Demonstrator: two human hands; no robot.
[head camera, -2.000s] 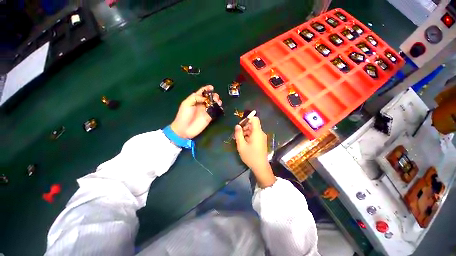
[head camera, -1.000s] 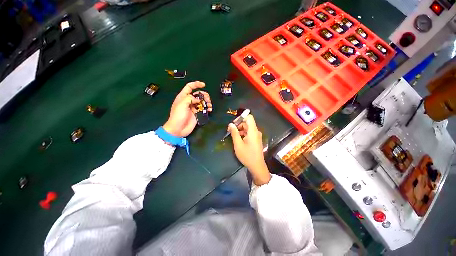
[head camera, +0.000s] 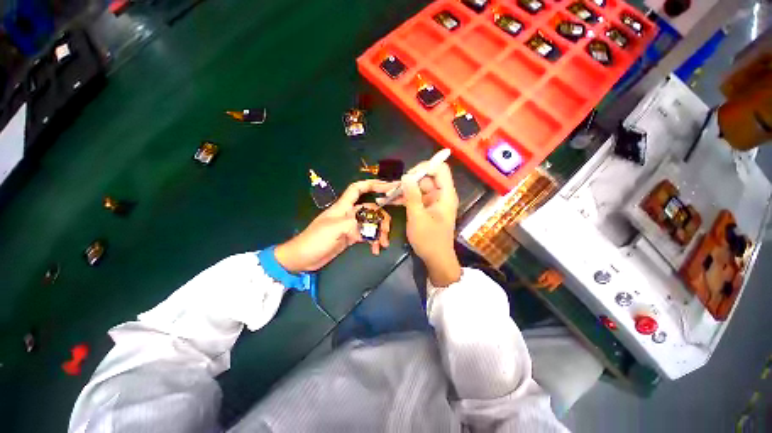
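Note:
My left hand (head camera: 334, 235), with a blue wrist strap (head camera: 286, 269), holds a small module (head camera: 369, 223) with a gold and pale face between its fingers. My right hand (head camera: 432, 218) holds a slim pale stick-like tool (head camera: 415, 174). The tool's lower tip is at the module's upper edge, close to the left fingers. A dark module with a gold flex tail (head camera: 321, 191) lies on the green bench just above my left hand. Another dark module (head camera: 388, 169) lies just beyond both hands, partly hidden by them.
A red-orange tray (head camera: 542, 139) with modules in some pockets is at upper right. A gold sheet (head camera: 508, 221) lies between it and the white press (head camera: 576, 275). More modules (head camera: 206, 152) and a red piece (head camera: 74, 359) lie on the bench at left.
My hands have come together, and the tool now meets the held module. A dark module with a gold tail now lies above my left hand. The whole view has shifted.

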